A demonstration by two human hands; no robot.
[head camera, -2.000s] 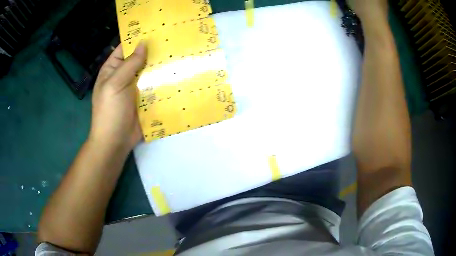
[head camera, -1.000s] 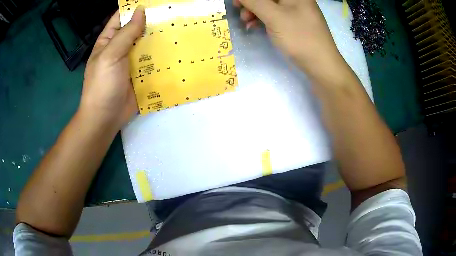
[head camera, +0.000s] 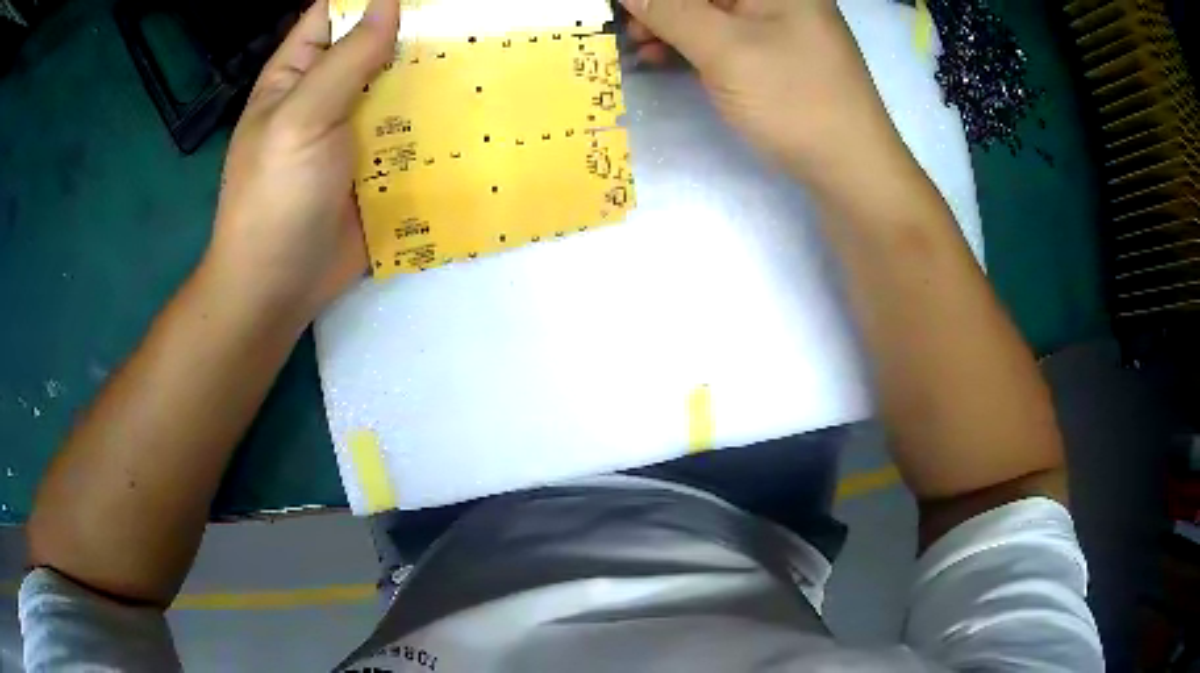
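Note:
A yellow PCB panel (head camera: 487, 164) with black print and small holes lies over the white foam sheet (head camera: 579, 355), its far end cut off by the top edge. My left hand (head camera: 296, 171) holds the panel by its left edge, thumb on top. My right hand (head camera: 750, 66) is at the panel's notched right edge near the top of the picture. Its fingertips are close together and partly cut off; whether they hold a component cannot be seen.
A pile of small black components (head camera: 984, 79) lies at the foam's far right corner. A loaded rack of yellow boards (head camera: 1145, 171) stands at the right. A black rack (head camera: 184, 79) lies at upper left on the green mat (head camera: 92, 302).
My right hand has come from the component pile to the panel's right edge. The panel and my left hand have shifted up in the picture. The pile now shows more fully.

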